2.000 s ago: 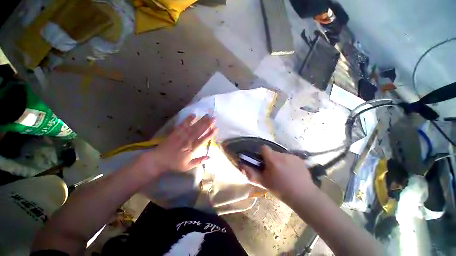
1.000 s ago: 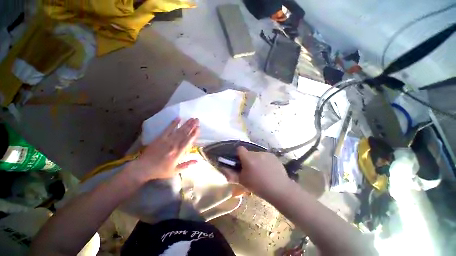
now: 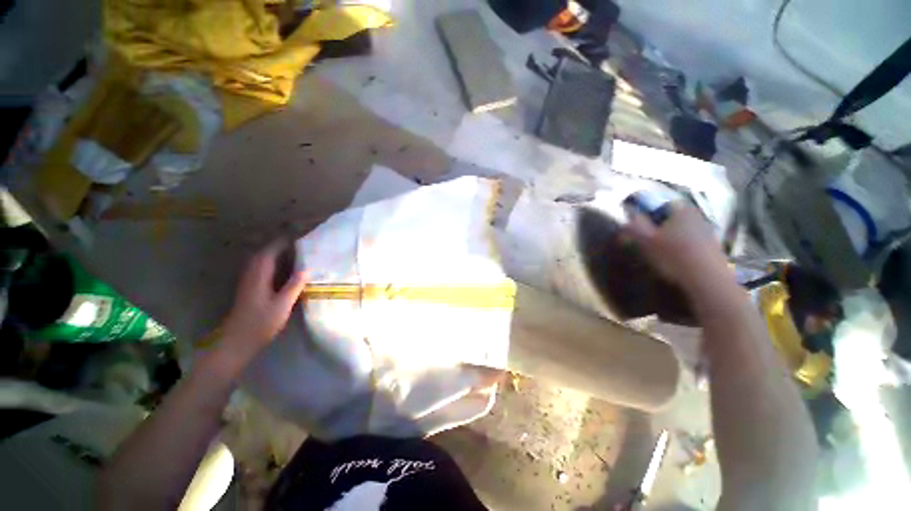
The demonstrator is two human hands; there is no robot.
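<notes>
The garment piece (image 3: 430, 235) lies white side up in front of me, with a yellow seam allowance (image 3: 440, 291) running across it. It covers the left part of a beige sleeve board (image 3: 599, 357), whose rounded end shows at the right. My left hand (image 3: 268, 299) is at the garment's left edge, thumb at the seam's end, and seems to pinch the cloth. My right hand (image 3: 679, 245) grips the handle of the dark iron (image 3: 624, 264), which is blurred and off the garment, over the white papers at the right.
A grey block (image 3: 474, 62) and a dark flat rectangle (image 3: 576, 105) lie at the upper middle. A yellow heap (image 3: 200, 40) is at upper left, a green bag (image 3: 100, 304) at left. Scissors (image 3: 654, 464) lie near the front edge. Cords and clutter fill the right.
The iron has moved off the seam to the right in my right hand, uncovering the seam and board end. My left hand has moved left from the cloth's middle to its edge.
</notes>
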